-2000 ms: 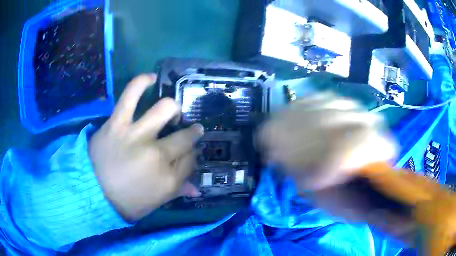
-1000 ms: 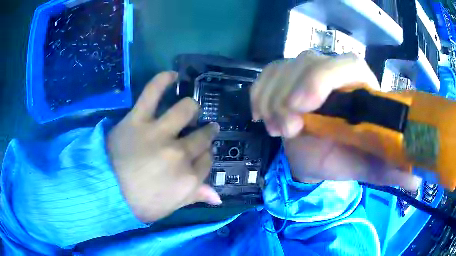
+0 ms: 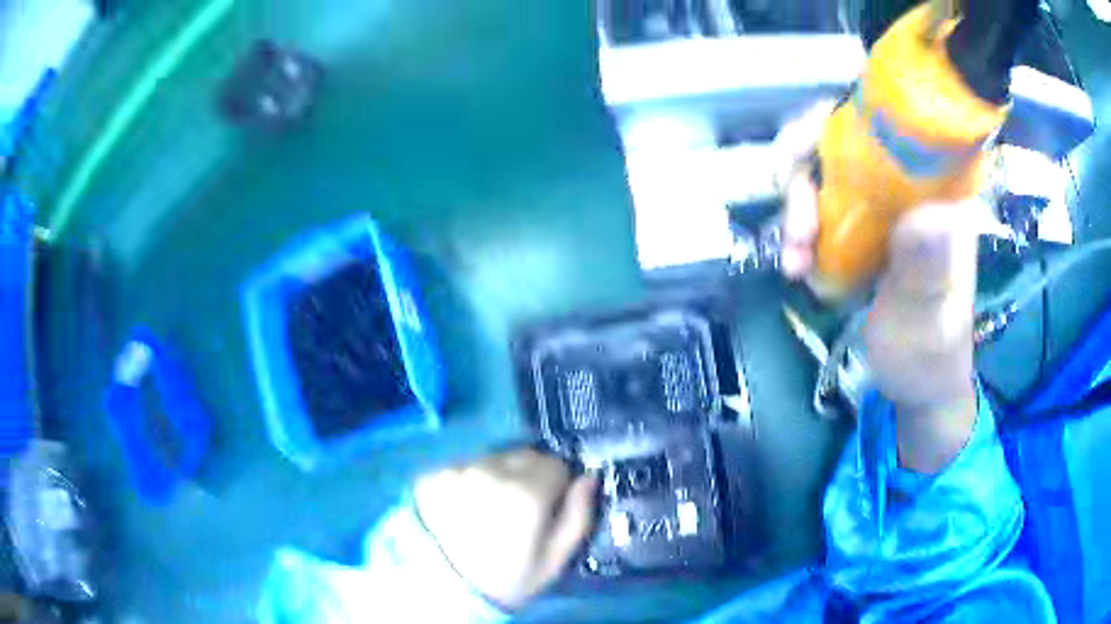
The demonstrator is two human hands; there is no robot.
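The black housing point(image 3: 634, 390) lies in the dark fixture point(image 3: 736, 475) at the lower centre, with slot rows above and two small white pads below. My left hand point(image 3: 518, 518) is at the housing's lower left edge, blurred, its fingertips against or just over it. I cannot tell if it grips anything. My right hand point(image 3: 926, 280) is wrapped around the orange electric screwdriver point(image 3: 908, 159), upright at the upper right, beside the screw feeders and off the housing. Its tip is not clearly visible.
A blue parts bin point(image 3: 420, 354) with tiny dark pieces stands left of the fixture. A smaller blue tray point(image 3: 158, 421), a clear bag point(image 3: 49, 518) and a dark object point(image 3: 271, 85) lie farther left. White screw feeders point(image 3: 682, 183) stand beyond the fixture. A silver air gun point(image 3: 835, 378) lies right of it.
The view has shifted, showing more bench on the left. My right hand has moved with the screwdriver from over the housing to the upper right. My left hand has drawn down to the housing's lower left.
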